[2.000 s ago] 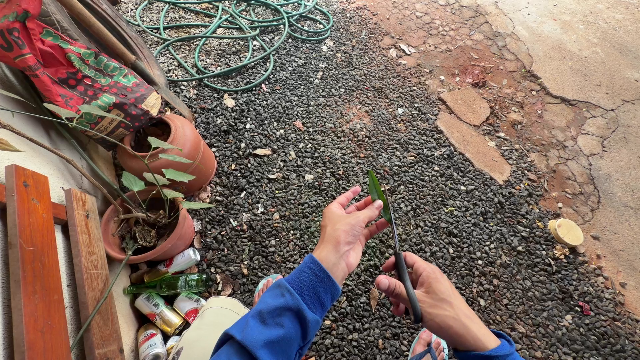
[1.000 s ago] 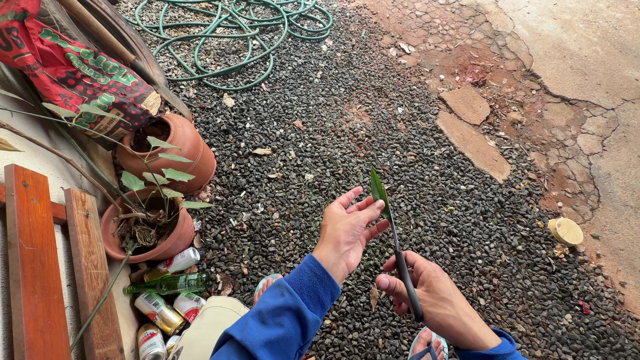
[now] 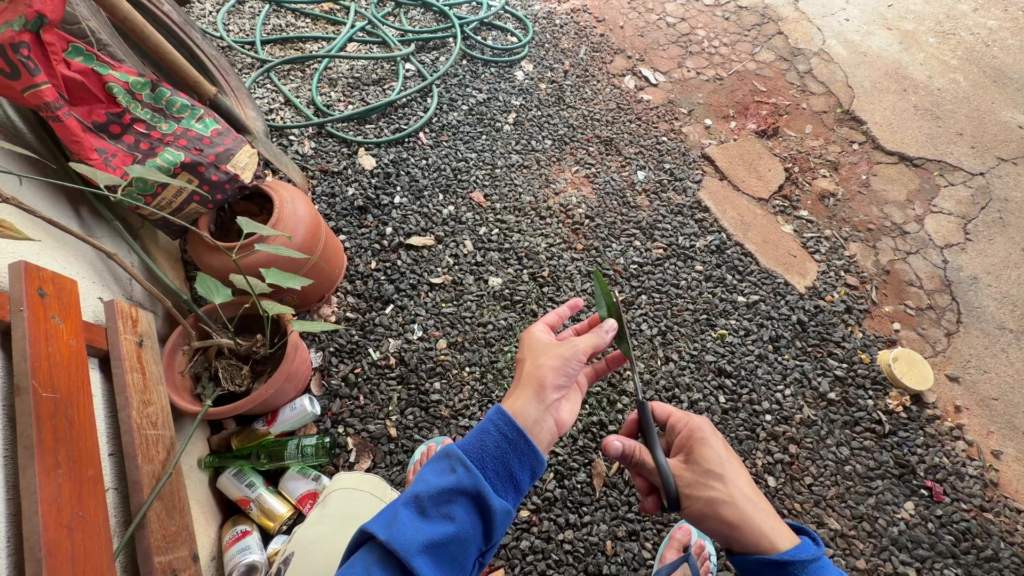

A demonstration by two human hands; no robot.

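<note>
My left hand (image 3: 560,368) pinches a narrow green leaf (image 3: 606,308) between thumb and fingers, its tip pointing up. My right hand (image 3: 696,464) grips the black handles of a pair of scissors (image 3: 640,392). The thin metal blades run upward from that hand and lie along the right edge of the leaf, close to my left fingertips. Whether the blades touch the leaf I cannot tell. Both hands are over dark gravel, with blue sleeves at the wrists.
At left are two terracotta pots (image 3: 308,248), one holding a leafy plant, a red printed bag (image 3: 120,120), wooden slats (image 3: 56,432), a green bottle (image 3: 292,452) and several cans (image 3: 256,496). A green hose (image 3: 416,64) lies coiled ahead. Cracked concrete (image 3: 920,80) is at right.
</note>
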